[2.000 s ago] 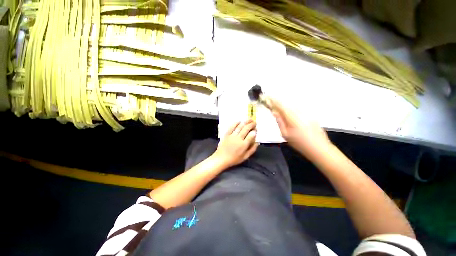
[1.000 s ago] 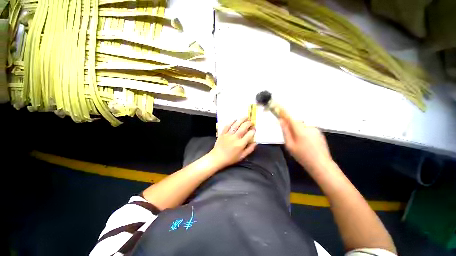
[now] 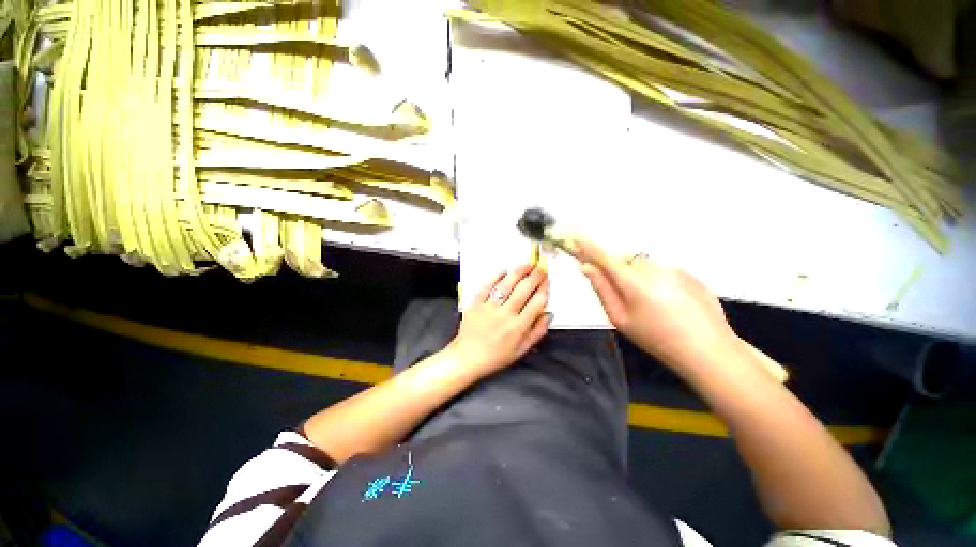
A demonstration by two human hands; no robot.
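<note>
My right hand (image 3: 658, 305) is closed around the pale handle of a hammer (image 3: 535, 223). The dark, slightly blurred head is over the far end of a short visible piece of yellow strap strip (image 3: 538, 258). I cannot tell whether the head touches it. My left hand (image 3: 505, 312) lies on the strip near the front edge of the white pounding board (image 3: 498, 160), fingers pressing it down. The rest of the strip is hidden under my left hand.
Stacked yellow strips (image 3: 123, 139) lie at the left, some crosswise, with ends over the table edge. A loose strip bundle (image 3: 738, 118) slants across the back right. The white table (image 3: 696, 224) extends right. A yellow line (image 3: 214, 346) crosses the dark floor.
The hammer head has moved left and nearer to me, over the strip's end. Less of the strip shows beyond my left hand. The view has shifted slightly.
</note>
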